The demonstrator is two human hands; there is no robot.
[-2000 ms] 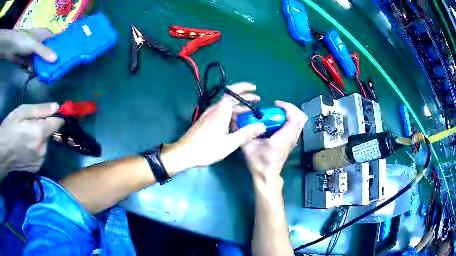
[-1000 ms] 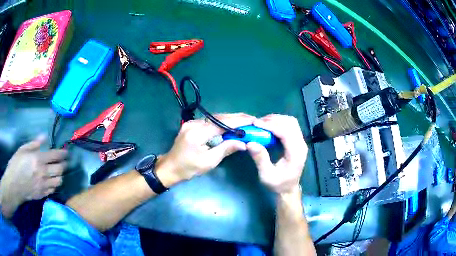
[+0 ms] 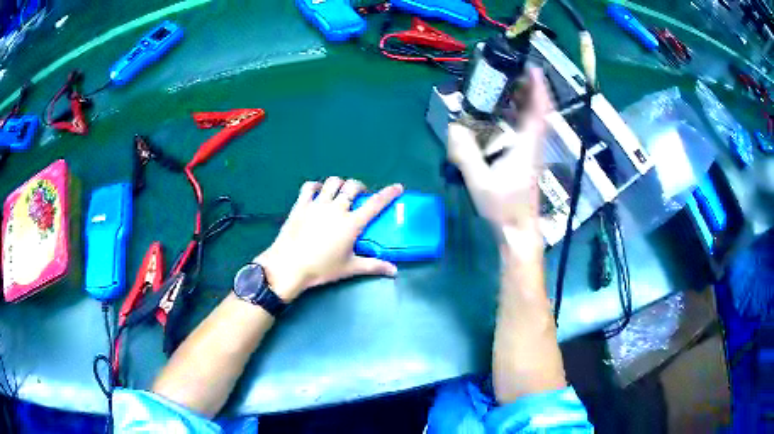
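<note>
A blue battery tester (image 3: 407,225) lies on the green bench in front of me, its plain side up. My left hand (image 3: 327,229) rests on its left end, fingers spread over it. Thin leads run left from it to a red clip (image 3: 227,131) and a black clip (image 3: 146,157). The hanging electric screwdriver (image 3: 492,80) is in front of the grey screw feeders (image 3: 607,140). My right hand (image 3: 502,165) is blurred at its lower end, fingers spread; whether it touches the driver cannot be told.
At left are another blue tester (image 3: 108,242) with clips and a red-pink tin box (image 3: 36,229). More testers (image 3: 146,52) lie at the far side. A dark green handle (image 3: 603,258) and clear plastic (image 3: 649,335) are at right, above a cardboard box (image 3: 700,373).
The tester held in both hands now lies flat under my left hand. My right hand has left it and moved to the driver. The view has shifted; the other person's hand is gone from view.
</note>
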